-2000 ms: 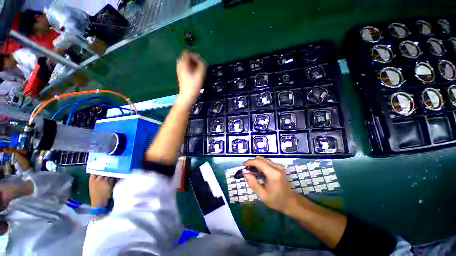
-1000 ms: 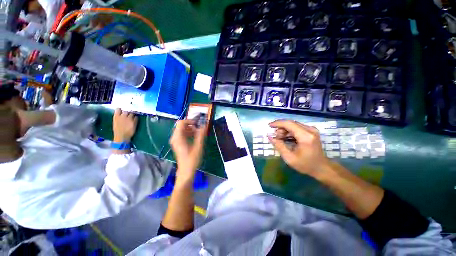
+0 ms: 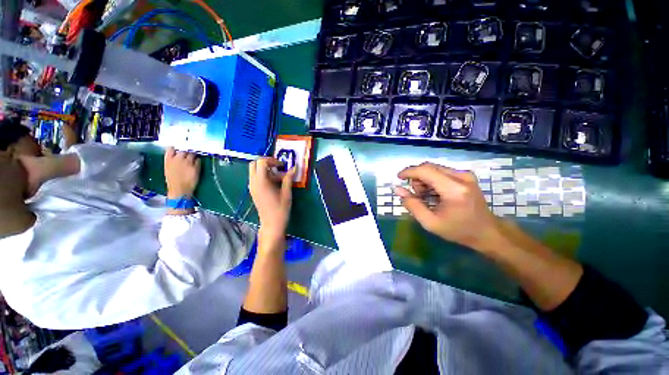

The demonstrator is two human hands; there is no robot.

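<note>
An orange-framed fixture (image 3: 302,176) with a white centre lies beside the blue machine. A small black watch case (image 3: 287,158) sits at its centre. My left hand (image 3: 270,192) has its fingertips at the near left edge of the case, pinching it. My right hand (image 3: 449,201) is over the clear sheet with rows of pale adhesive pads (image 3: 528,192). It holds slim dark tweezers (image 3: 430,198), mostly hidden by the fingers. A white strip (image 3: 364,245) with a black sheet (image 3: 340,192) on it lies between my hands.
A black blister tray (image 3: 345,117) with cases in its pockets lies beyond my hands. A second tray (image 3: 658,95) is cut off at the far right. Left are the blue machine (image 3: 238,110), a clear cylinder (image 3: 147,75), a white paper square (image 3: 296,102) and another person's hand (image 3: 182,172).
My left hand first came back from beyond the tray with a case, and the case now rests on the fixture. My right hand stays over the pads. The view has shifted.
</note>
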